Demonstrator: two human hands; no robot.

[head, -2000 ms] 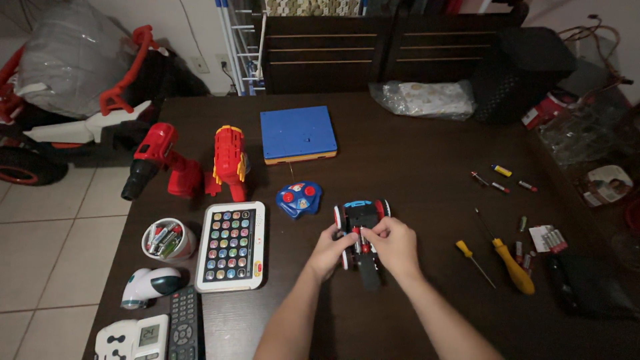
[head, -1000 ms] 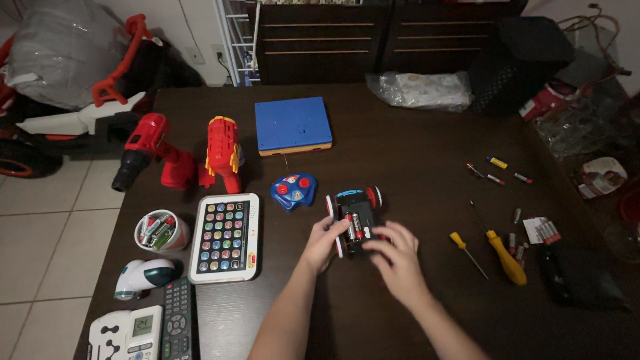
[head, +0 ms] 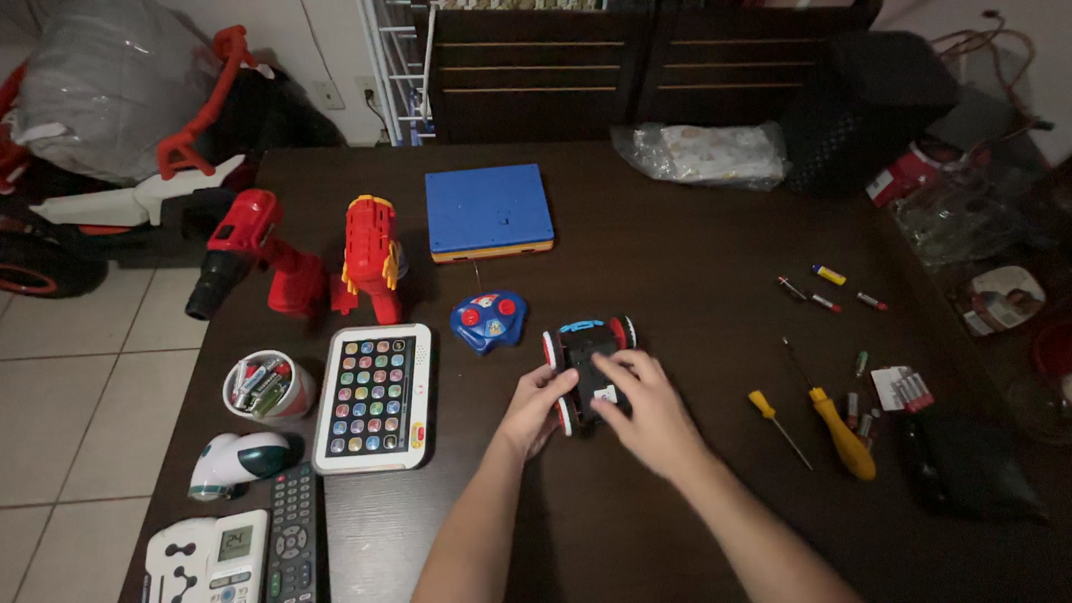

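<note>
A toy car (head: 590, 368) lies underside up on the dark table, its black base and red-and-white wheels showing. My left hand (head: 536, 409) grips its left side, thumb on the base near the wheels. My right hand (head: 646, 404) rests its fingertips on the black base, where a black cover lies over the spot of the batteries; no batteries show there. Just behind the car sits a blue toy remote control (head: 488, 320) with red buttons. To the right lie a small yellow-handled screwdriver (head: 780, 429) and a larger one (head: 840, 434).
Loose batteries (head: 825, 302) lie at the right, near a battery pack (head: 903, 389) and a black pouch (head: 963, 461). On the left are a toy tablet (head: 374, 398), a cup of batteries (head: 268, 387), a red drill (head: 272, 255) and a television remote (head: 291, 536). A blue box (head: 489, 211) stands behind.
One second ago batteries showed in the car's open compartment; now a black cover lies over it. My right hand has moved from beside the compartment onto the cover.
</note>
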